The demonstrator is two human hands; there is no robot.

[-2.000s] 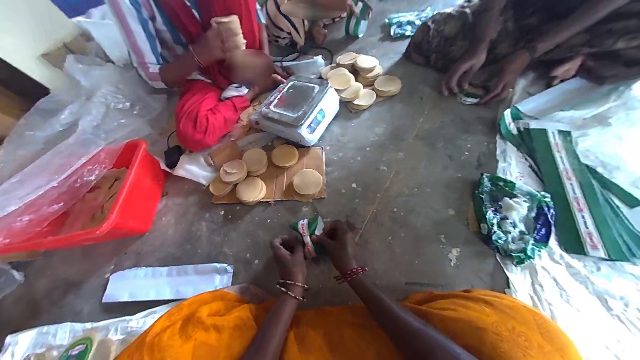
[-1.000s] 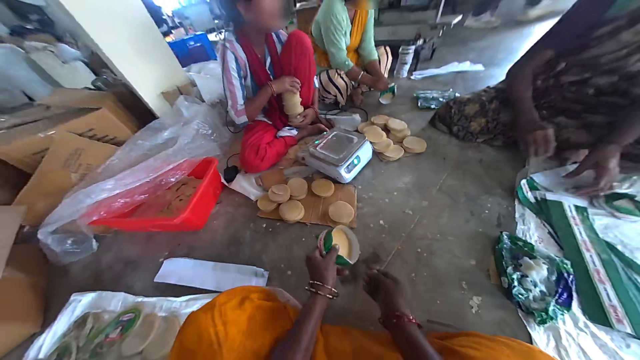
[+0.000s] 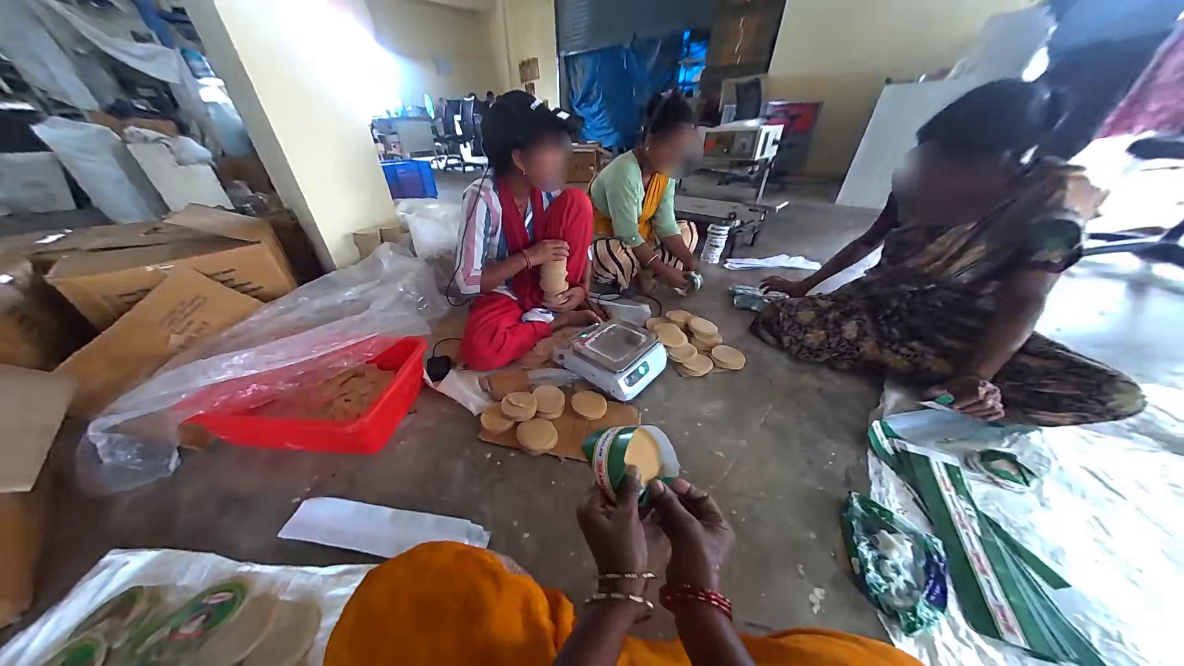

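Observation:
My left hand (image 3: 613,532) and my right hand (image 3: 689,527) are close together above my lap. Between them they grip a round tan disc (image 3: 643,453) with a green and white printed wrapper strip (image 3: 606,458) curved around its edge. Both thumbs press at its lower side. Beyond my hands, several tan discs (image 3: 536,435) lie on a flat piece of cardboard (image 3: 615,418). Behind these stands a white digital scale (image 3: 613,356), with more stacked discs (image 3: 698,340) to its right. Green and white printed strips (image 3: 971,546) lie on a white sheet at the right.
A red tray (image 3: 370,435) is at the left, partly under clear plastic sheeting (image 3: 277,314). A folded white paper (image 3: 384,527) lies nearer me. Wrapped disc packs (image 3: 203,620) are at lower left, an open green packet (image 3: 893,564) at right. Several people sit around; one person holds a disc stack (image 3: 555,277).
My right hand, apart from the disc one second ago, now touches it beside my left. The view has tilted up. The person at right has leaned back, one arm reaching out.

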